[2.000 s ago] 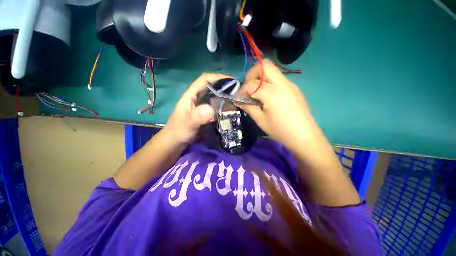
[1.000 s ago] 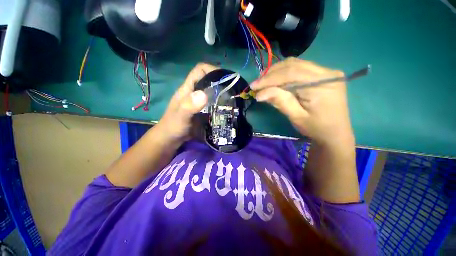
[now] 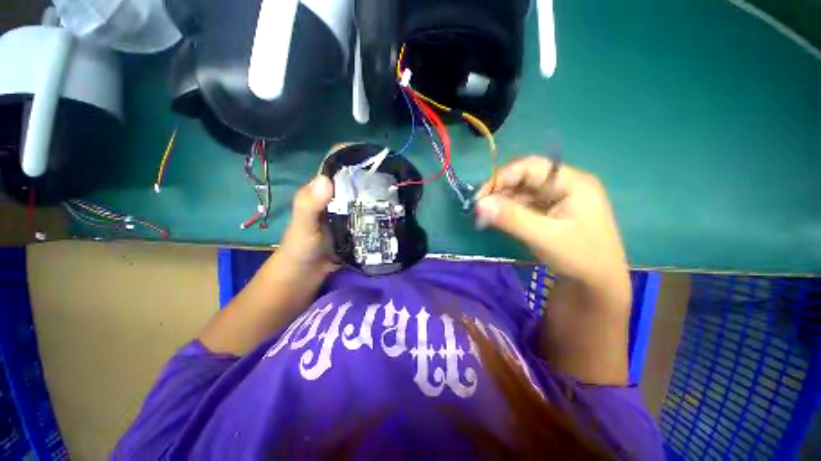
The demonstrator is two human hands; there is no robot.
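Note:
My left hand [image 3: 311, 221] holds the black ball shell [image 3: 412, 216] by its left side, open back facing up. The main board [image 3: 372, 232] shows inside it, with a pale patch above the board. A red lead [image 3: 443, 135] runs from the black camera housing [image 3: 468, 54] into the shell; a blue lead also runs toward it. My right hand [image 3: 554, 212] pinches the end of a yellow lead [image 3: 492, 149] to the right of the shell. Several thin leads end in a small plug [image 3: 469, 200] by my right fingertips. Dark blurred tweezers [image 3: 554, 151] stick up from my right hand.
More camera housings stand at the back, one in the middle left [image 3: 239, 72] and one at far left [image 3: 81, 108], with loose leads [image 3: 261, 185] on the green bench [image 3: 702, 171]. A blue crate [image 3: 738, 360] and cardboard [image 3: 135, 315] lie below the bench edge.
My right hand has moved away from the shell to the right and now pinches the yellow lead. The tweezers point up instead of right. The red lead now reaches into the shell. The view has shifted.

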